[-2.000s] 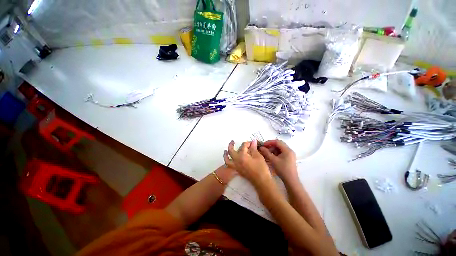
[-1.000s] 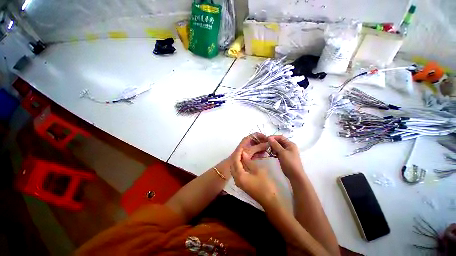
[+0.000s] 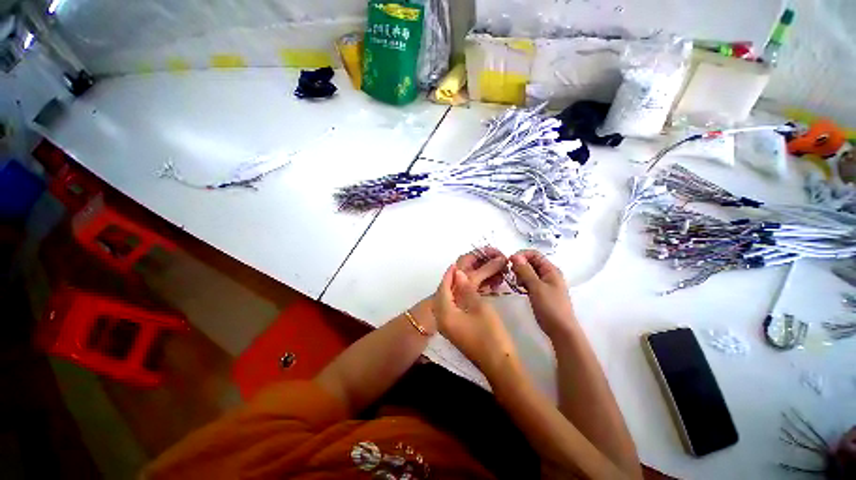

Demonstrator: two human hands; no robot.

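Observation:
Thin dark and pale wire ends (image 3: 512, 275) of a small cable assembly show between the fingertips above the table's front edge. My left hand (image 3: 477, 266), on the arm with a gold bracelet, pinches them from the left and is partly covered. My right hand (image 3: 544, 281) pinches them from the right with thumb and fingers. Another bare forearm and hand (image 3: 465, 314) comes from the lower right and overlaps my left hand; whose it is I cannot tell. The fingers hide any connector.
A harness bundle (image 3: 507, 178) lies behind the hands, and a second harness pile (image 3: 741, 239) lies right. A smartphone (image 3: 691, 390) lies front right, near a silvery looped item (image 3: 785, 330). A single harness (image 3: 230, 179) lies left. Part of a person's hand (image 3: 842, 457) shows lower right.
Over two seconds the overlapping hand has lowered slightly and its fingers have drawn together. My two hands stay close around the wire ends. The view has shifted slightly.

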